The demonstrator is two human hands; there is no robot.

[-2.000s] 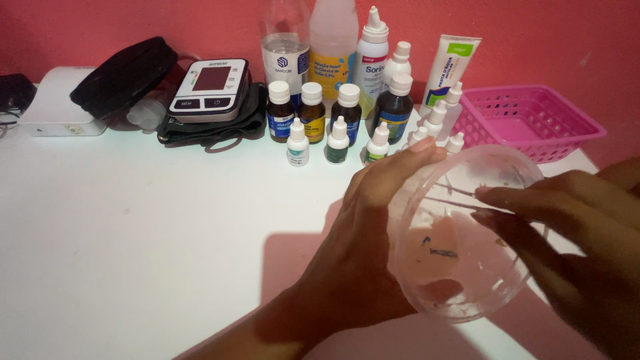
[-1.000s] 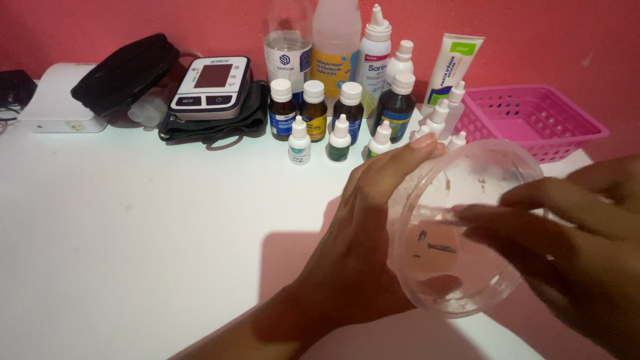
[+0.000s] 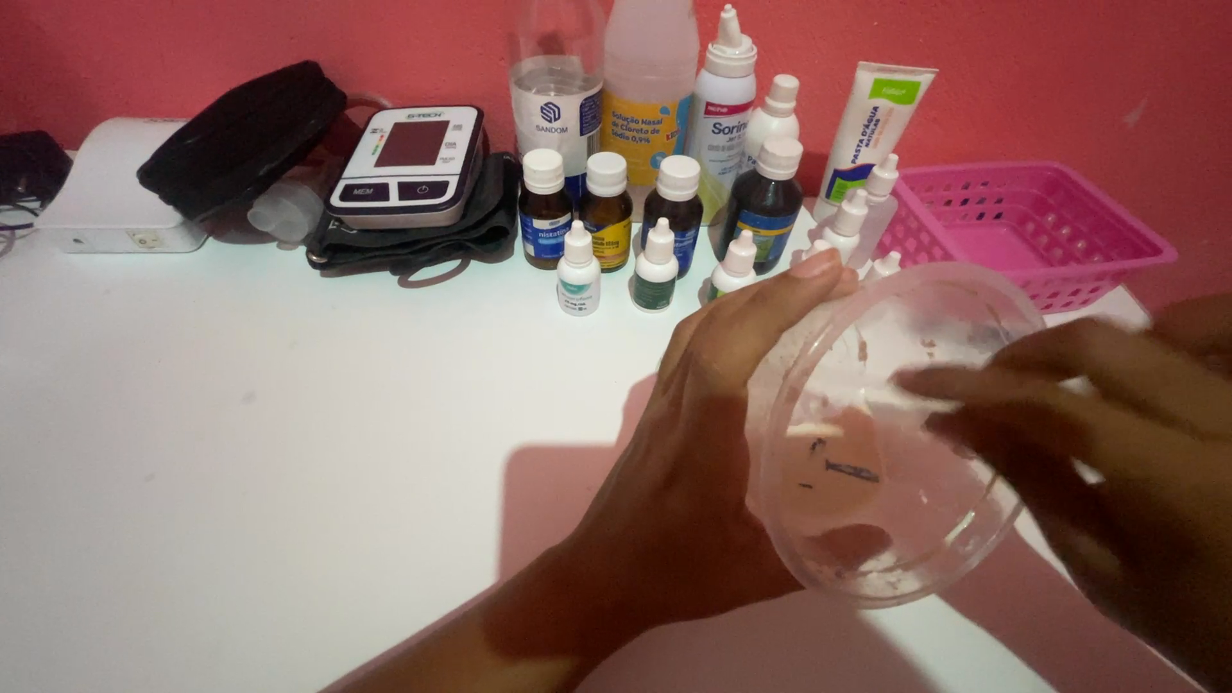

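Observation:
My left hand (image 3: 688, 423) grips a clear plastic tub (image 3: 900, 558) from its left side and below. The tub is tilted, its round mouth facing the camera. Small dark bits and reddish-brown smears show on its inside or through its wall. My right hand (image 3: 1107, 433), blurred, reaches over the mouth from the right with its fingers bent in a pinch. A faint pale streak at its fingertips fits the thin tweezers seen there earlier, though their shape is blurred now.
Behind my left hand stand small dropper bottles (image 3: 578, 279), brown medicine bottles (image 3: 604, 217), taller bottles (image 3: 650, 96) and a cream tube (image 3: 871, 135). A pink plastic basket (image 3: 1049, 231) is at the back right. A blood pressure monitor (image 3: 409, 164) and a black pouch (image 3: 245, 140) lie back left.
My right hand's fingers have shifted at the tub's mouth, and the tweezers, plain two seconds ago, are blurred now. My left hand keeps its grip on the tub.

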